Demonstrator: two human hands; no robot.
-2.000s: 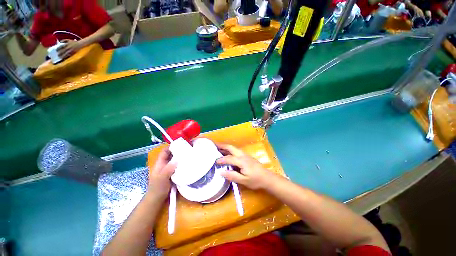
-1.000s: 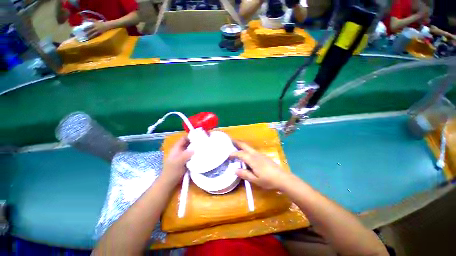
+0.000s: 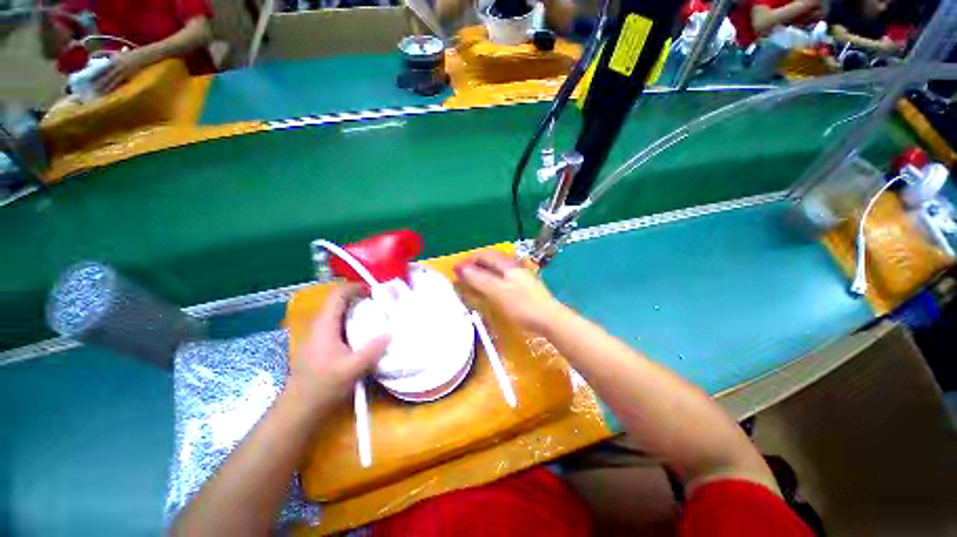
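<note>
The white appliance housing [image 3: 428, 334] sits on the orange work nest [image 3: 441, 435]. Its rounded end faces me and two thin white strips stick out at its sides. The red flared part [image 3: 384, 255] is at its far side, with a white cord curving over it. My left hand [image 3: 334, 341] grips the housing's left side, thumb on top. My right hand [image 3: 507, 285] is off the housing, just beyond its right side, with fingers bent; whether it holds something small cannot be told.
The electric screwdriver [image 3: 611, 115] hangs beyond the nest to the right. A screw container [image 3: 115, 313] and a speckled bag [image 3: 231, 409] are at left. The green conveyor belt [image 3: 315, 199] runs across. People in red work opposite. A cardboard box [image 3: 850, 430] is at lower right.
My right hand has left the housing and moved away from me towards the screwdriver. My left thumb has moved on top of the housing. The gap at the housing's near end now looks closed.
</note>
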